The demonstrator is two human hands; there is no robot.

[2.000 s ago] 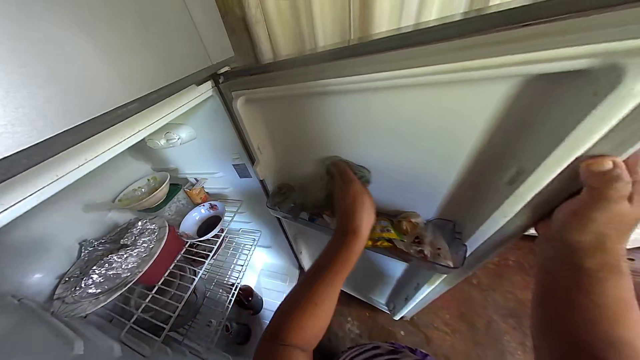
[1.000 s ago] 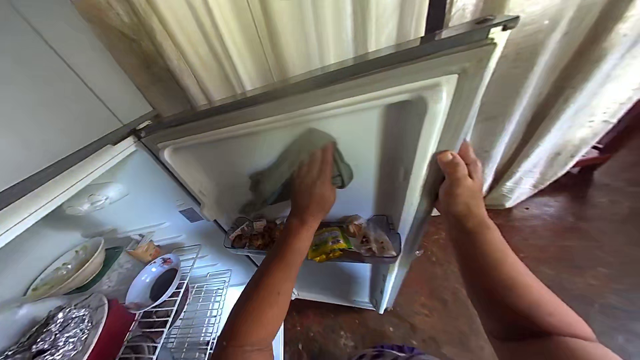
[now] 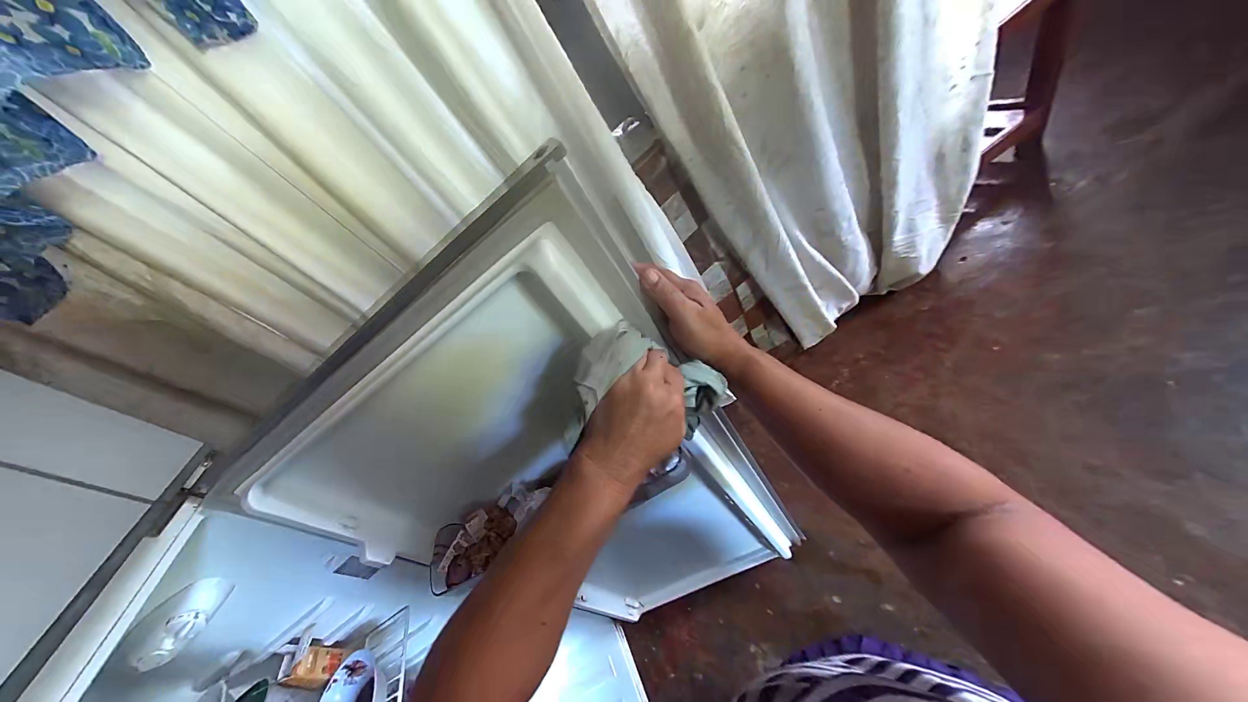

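The refrigerator door stands open, its white inner liner facing me. My left hand presses a bunched grey-green cloth against the liner's raised edge on the free side of the door. Just beyond it, my right hand holds the outer edge of the door, its thumb on the near face. Part of the cloth hangs between the two hands. Below the cloth, the door shelf holds packets, partly hidden by my left forearm.
Inside the refrigerator at the bottom left are a lamp cover, a wire rack, a patterned bowl and a small orange-brown packet. Pale curtains hang behind the door. A wooden furniture leg stands on the reddish floor.
My left hand has moved with the cloth from the middle of the door liner to its free edge, close to my right hand. My right hand remains on the door edge. The view has swung right.
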